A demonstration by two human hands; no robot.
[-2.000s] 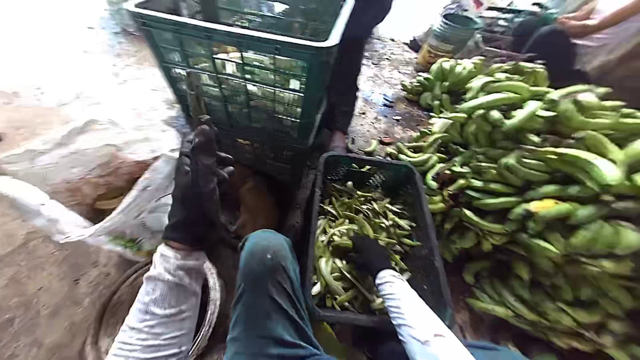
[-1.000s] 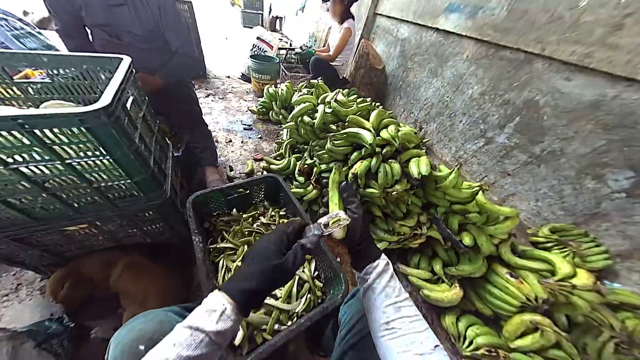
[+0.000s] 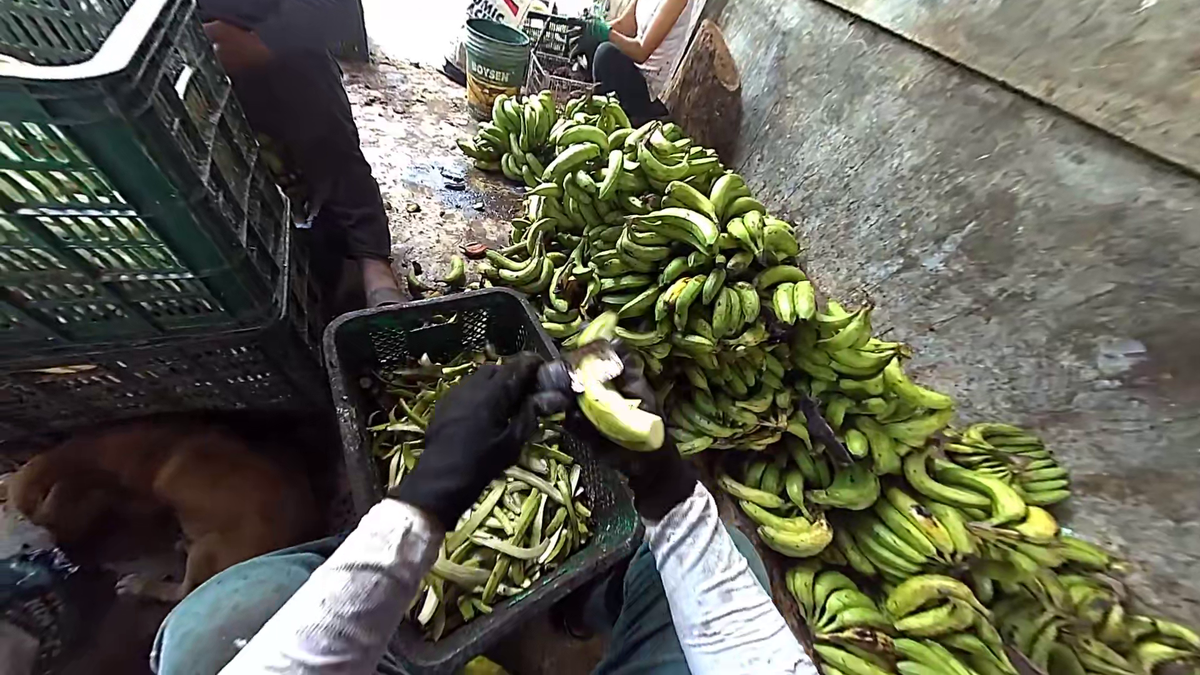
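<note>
My left hand (image 3: 487, 427), in a black glove, is closed on a small metal blade tool (image 3: 597, 364), whose handle the fingers mostly hide. The blade lies against a green banana (image 3: 614, 412), partly peeled with pale flesh at its near end. Gripping that banana from the right is my right hand (image 3: 647, 455), also black-gloved. Both hands are above a dark plastic crate (image 3: 347, 394) between my knees, which holds many strips of green peel (image 3: 525, 516). A large heap of green bananas (image 3: 694, 272) lies just right of the crate.
Stacked green crates (image 3: 112, 216) stand at the left, with a brown dog (image 3: 178, 487) lying below them. A person in dark clothing (image 3: 309, 122) is behind the crate. Farther back are a bucket (image 3: 497, 66) and another person (image 3: 642, 47). A concrete wall (image 3: 984, 216) runs along the right.
Two seconds ago my right hand was down in the peel crate and my left hand was beside the stacked crates; now they are together on a banana. The view has swung right.
</note>
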